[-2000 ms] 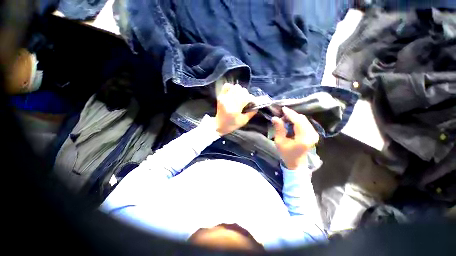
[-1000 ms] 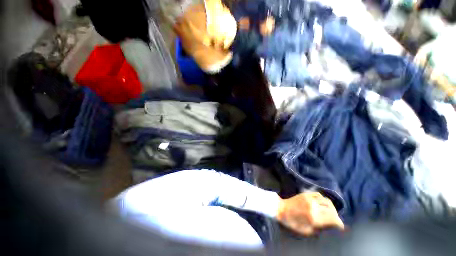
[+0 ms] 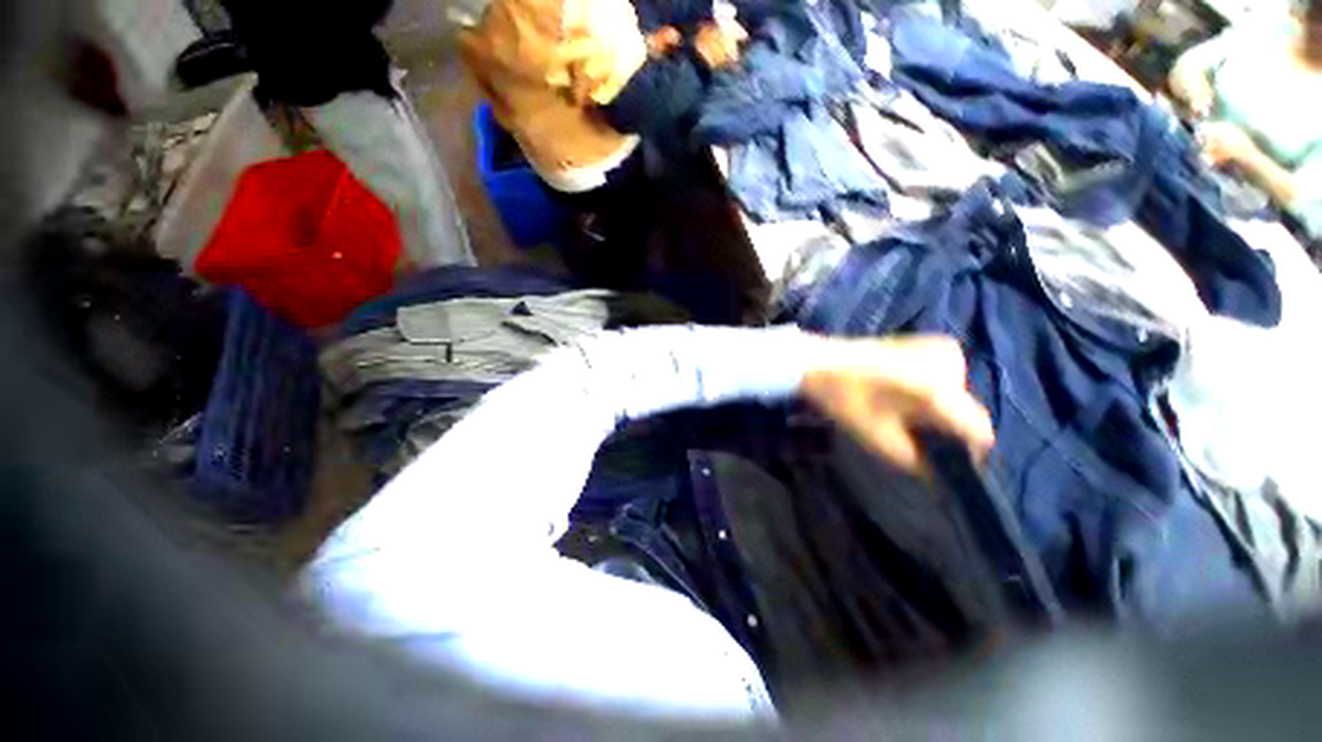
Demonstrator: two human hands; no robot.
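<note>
A dark denim jacket [image 3: 841, 536] hangs in front of me over the table edge, its darker greyish inside showing, with small shiny dots along a strip. My left hand [image 3: 899, 399], slightly blurred, reaches across and grips the jacket's dark blue band, which runs down to the right from the fingers. My right hand is not in view. More blue denim [image 3: 1073, 420] lies spread on the white-topped table beyond my hand.
A folded grey and blue stack [image 3: 464, 334] lies left of the table edge. A red bin [image 3: 297, 239], a slatted blue crate [image 3: 258, 406] and a blue container [image 3: 510, 189] stand at left. People are at top centre and top right. Jackets [image 3: 1015, 80] cover the far table.
The view has swung left from the jacket edge both hands worked on. My left hand has since moved up and now holds the dark band; my right hand has left the picture.
</note>
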